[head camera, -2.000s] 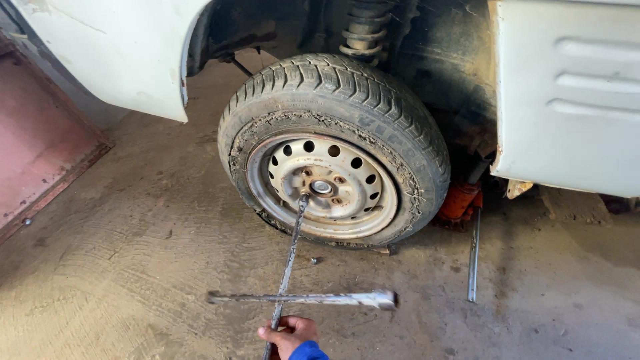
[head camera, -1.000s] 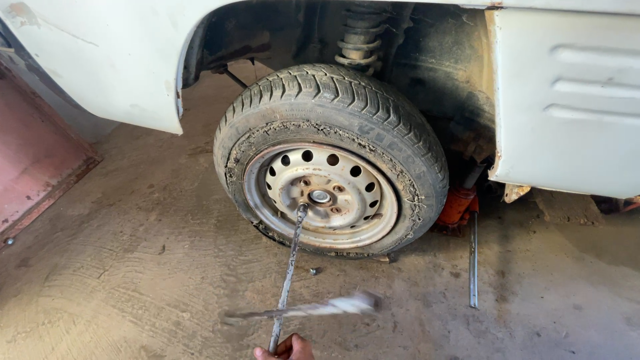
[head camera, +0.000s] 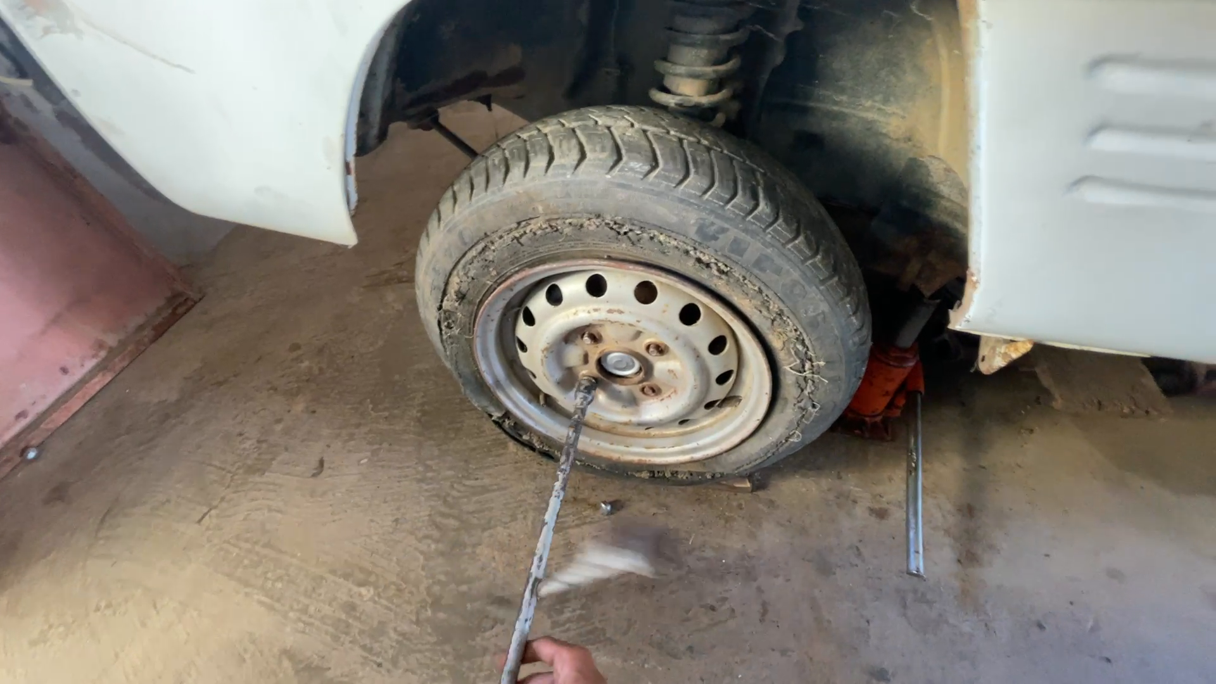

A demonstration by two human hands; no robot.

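Observation:
My right hand is at the bottom edge, its fingers around the near end of the long shaft of a cross-shaped lug wrench. The shaft's far end meets the lower left lug position beside the hub of a steel wheel rim. The wrench's crossbar is motion-blurred, so its exact angle cannot be told. Around the rim is a worn, muddy tire. On the floor below the tire lies a small metal part, seemingly a lug nut. My left hand is out of view.
A red jack stands behind the tire at the right, with a metal bar reaching down beside it. White body panels flank the wheel arch. A coil spring shows above. A reddish metal panel is at the left.
The wrench's crossbar has turned; two seconds ago it lay nearly level across the shaft. The blue sleeve seen then is out of view. My right hand still holds the shaft.

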